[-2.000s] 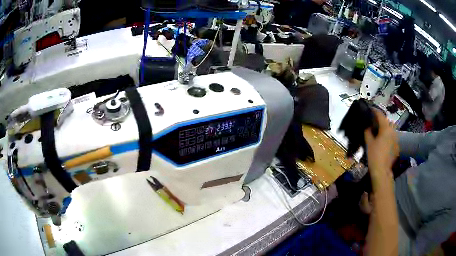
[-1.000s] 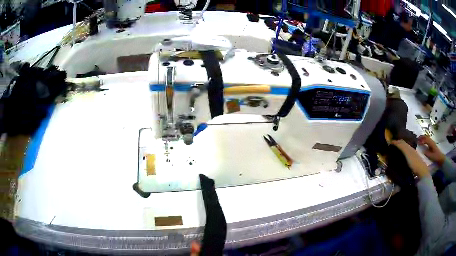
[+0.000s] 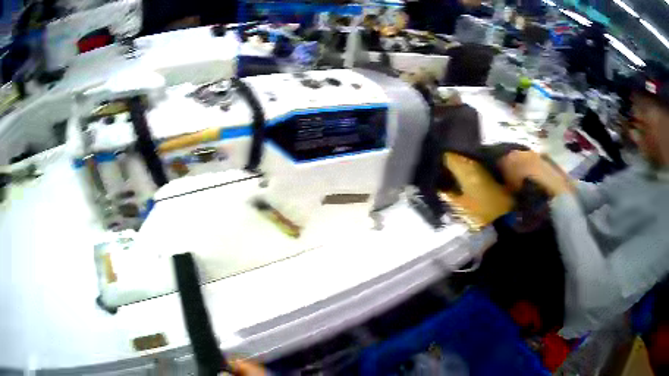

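Note:
A narrow black fabric strip (image 3: pixel 194 312) lies across the front of the white sewing machine bed, slanting down to the bottom edge of the picture. My right hand (image 3: pixel 247 366) shows only as blurred fingers at the strip's lower end, cut off by the edge; it seems to hold the strip. My left hand is not in view. The sewing machine (image 3: pixel 323 176) has a blue stripe, a black control panel and two black straps. Thread snips (image 3: pixel 276 218) lie on its bed. The picture is blurred.
At the right, another person in a grey sleeve (image 3: pixel 587 257) handles dark fabric (image 3: pixel 529 198) beside a yellowish board (image 3: pixel 477 192). Blue material (image 3: pixel 455 334) is below the table's front edge (image 3: pixel 330 308). Other machines and work stand behind.
The view has swung right since one second ago, so the machine and strip appear further left. My fingers now show to the right of the strip's lower end. The other person's hands have moved.

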